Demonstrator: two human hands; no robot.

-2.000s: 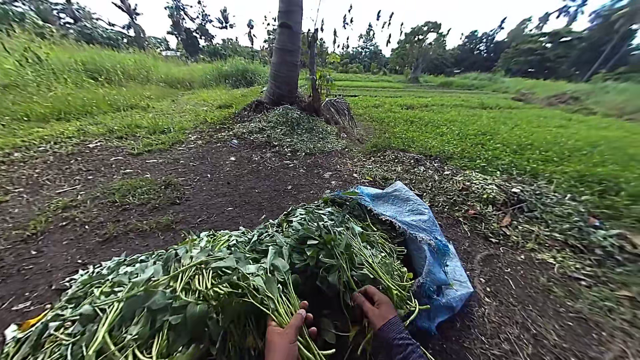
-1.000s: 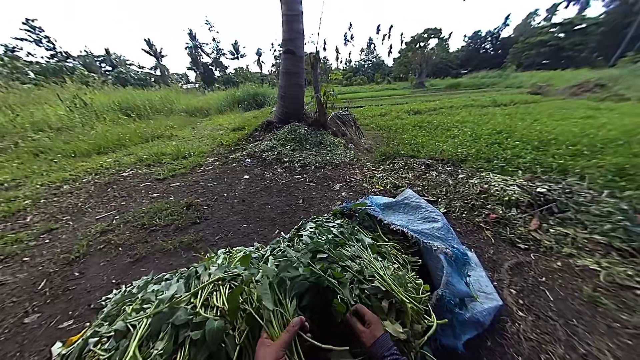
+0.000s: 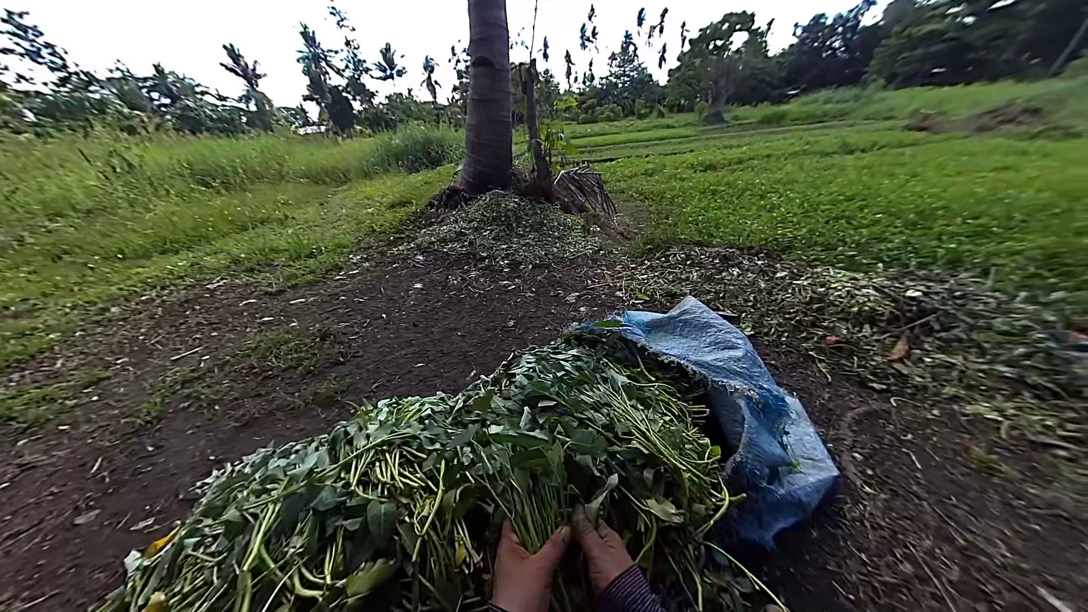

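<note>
A long heap of cut leafy greens with pale green stems (image 3: 382, 476) fills the lower middle of the head view. At its near edge my left hand (image 3: 525, 568) grips a small bunch of upright stems (image 3: 535, 510), thumb toward the right. Close on its right, my right hand (image 3: 600, 548), in a dark striped sleeve, has its fingertips at the same bunch; whether they pinch a stem is hard to tell. The right end of the heap lies against the mouth of a blue woven plastic sack (image 3: 769, 425).
Dark bare soil (image 3: 408, 327) surrounds the heap. Beyond stands a palm trunk (image 3: 489, 102) with a pile of discarded leaves (image 3: 510, 229) at its base. More wilted cuttings (image 3: 918, 331) lie to the right, beside low green plants (image 3: 850, 187).
My hands have come together around an upright bunch of stems; one second ago they were farther apart. The sack still lies at the right of the heap.
</note>
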